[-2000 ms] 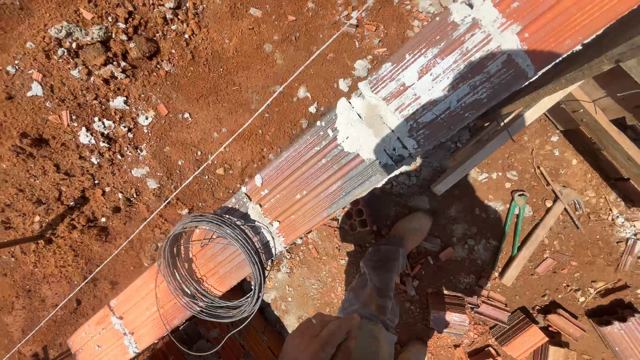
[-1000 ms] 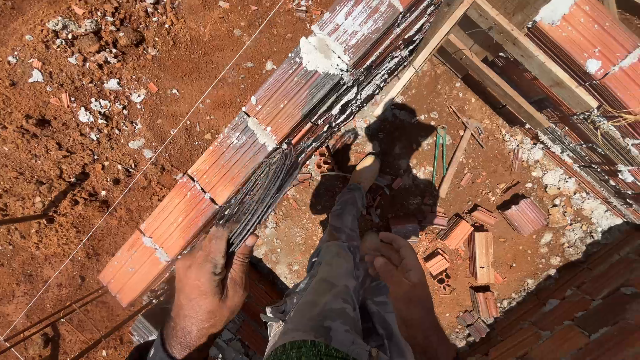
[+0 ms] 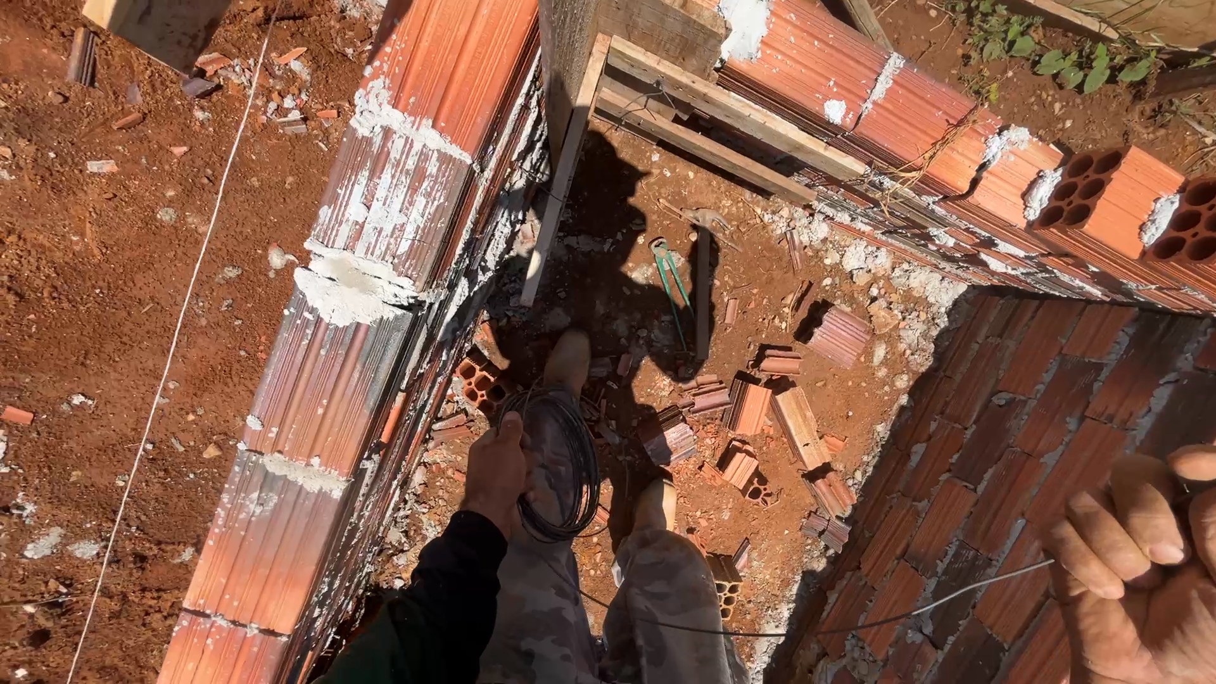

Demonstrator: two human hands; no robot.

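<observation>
My left hand [image 3: 496,467] grips a coil of dark metal wire [image 3: 581,494] above my legs, just right of the brick wall. At the lower right edge, my right hand [image 3: 1135,560] has its fingers curled round the wire's free end. From the coil, a single strand [image 3: 912,617] runs low across my legs to that hand. On the red earth beyond my feet lie green-handled pincers [image 3: 671,280] and a hammer [image 3: 704,275], its head toward the wooden frame.
A hollow clay brick wall [image 3: 313,380] with mortar on top runs along the left, beside a taut string line [image 3: 180,323]. Timber boards [image 3: 731,104] stand at the top. Broken bricks [image 3: 746,407] litter the ground. Another brick wall [image 3: 1007,427] rises on the right.
The wire coil lay on the wall top two seconds ago; my left hand has lifted it off. My right hand has moved out to the right with a strand. The view has turned considerably.
</observation>
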